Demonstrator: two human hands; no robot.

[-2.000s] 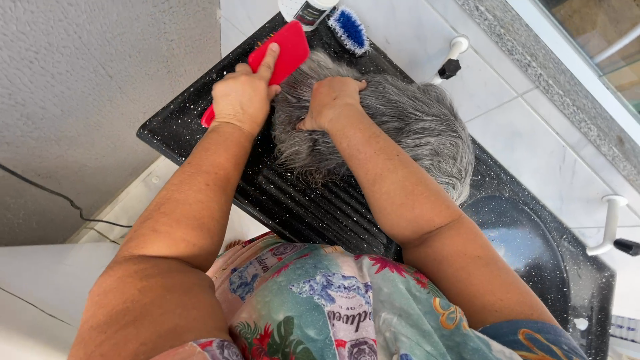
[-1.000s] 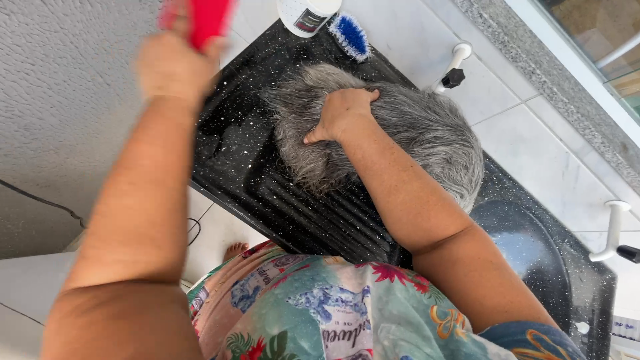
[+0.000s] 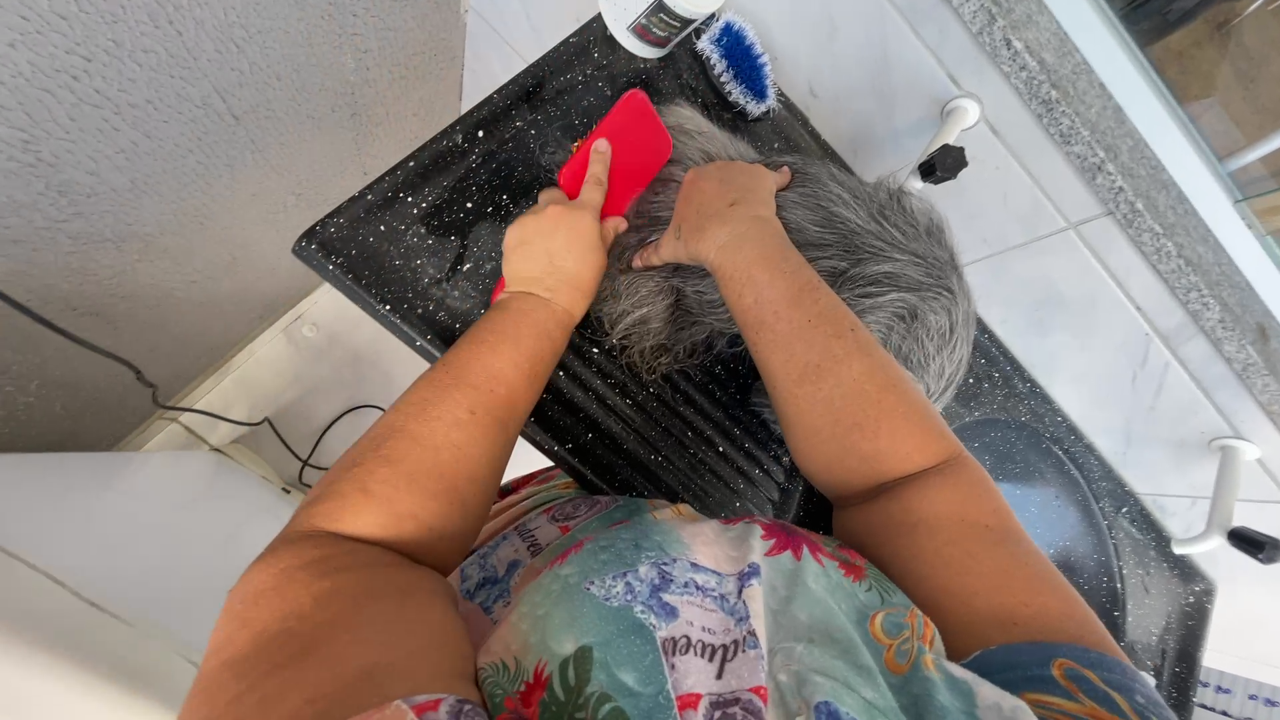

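Note:
A red flat-backed brush (image 3: 630, 150) is gripped in my left hand (image 3: 560, 240), its handle under the palm and one finger stretched along its back. The brush lies at the edge of a mass of long grey hair (image 3: 870, 260), which looks like a small dog's coat or a wig; I cannot tell which. My right hand (image 3: 720, 210) presses into the grey hair with thumb and fingers spread, beside the brush. The underside of the brush is hidden.
The hair rests on a speckled black sink counter (image 3: 400, 220) with a ribbed drainer and a round basin (image 3: 1040, 500). At its far edge are a white tub (image 3: 640, 25) and a blue-and-white bristle brush (image 3: 738, 65). White faucets (image 3: 945, 145) project from the tiled wall; a black cable (image 3: 130, 370) hangs left.
My left hand, raised off to the left with the red brush one second ago, is back down at the grey hair. My right hand has stayed on the hair.

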